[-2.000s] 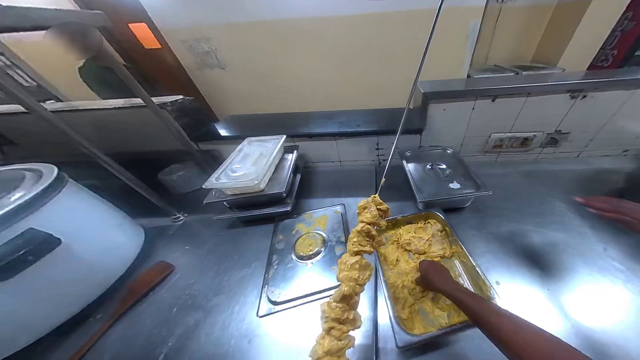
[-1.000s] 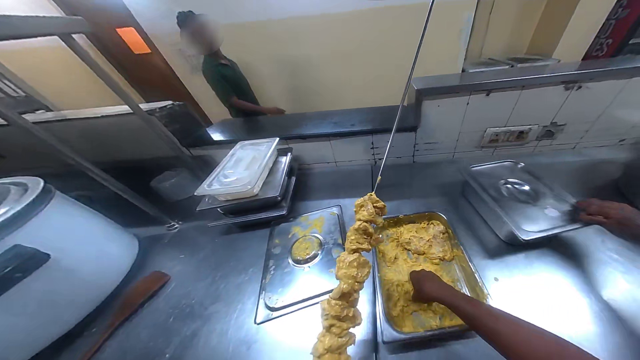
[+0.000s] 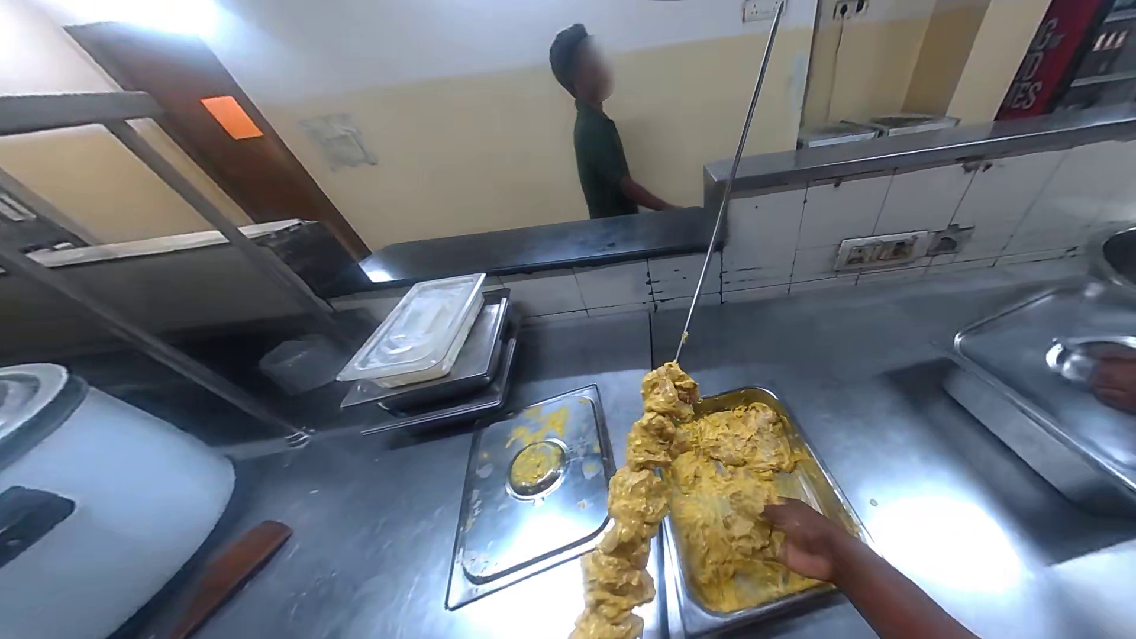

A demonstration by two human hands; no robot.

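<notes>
My right hand (image 3: 808,537) reaches into a steel pan (image 3: 830,488) of yellow marinated meat (image 3: 723,524), its fingertips pressed into the pieces near the pan's right side. Whether it grips a piece is hidden. A long metal skewer (image 3: 729,182) rises up and to the right, its lower part threaded with coated chunks (image 3: 637,501) that run down past the bottom edge, over the pan's left rim. My left hand is not in view. Left of the pan lies a steel lid (image 3: 532,497) smeared with yellow marinade.
Lidded containers (image 3: 417,328) are stacked behind the lid. A wooden paddle (image 3: 235,568) and a large white vessel (image 3: 115,506) stand at left. At right, another person's hand (image 3: 1116,377) touches a lidded steel pan (image 3: 1047,399). A person (image 3: 603,160) stands beyond the ledge (image 3: 550,244).
The lidded steel pan behind the meat has moved to the right with the other person's hand. The person beyond the ledge has moved right. My right hand stays in the meat pan.
</notes>
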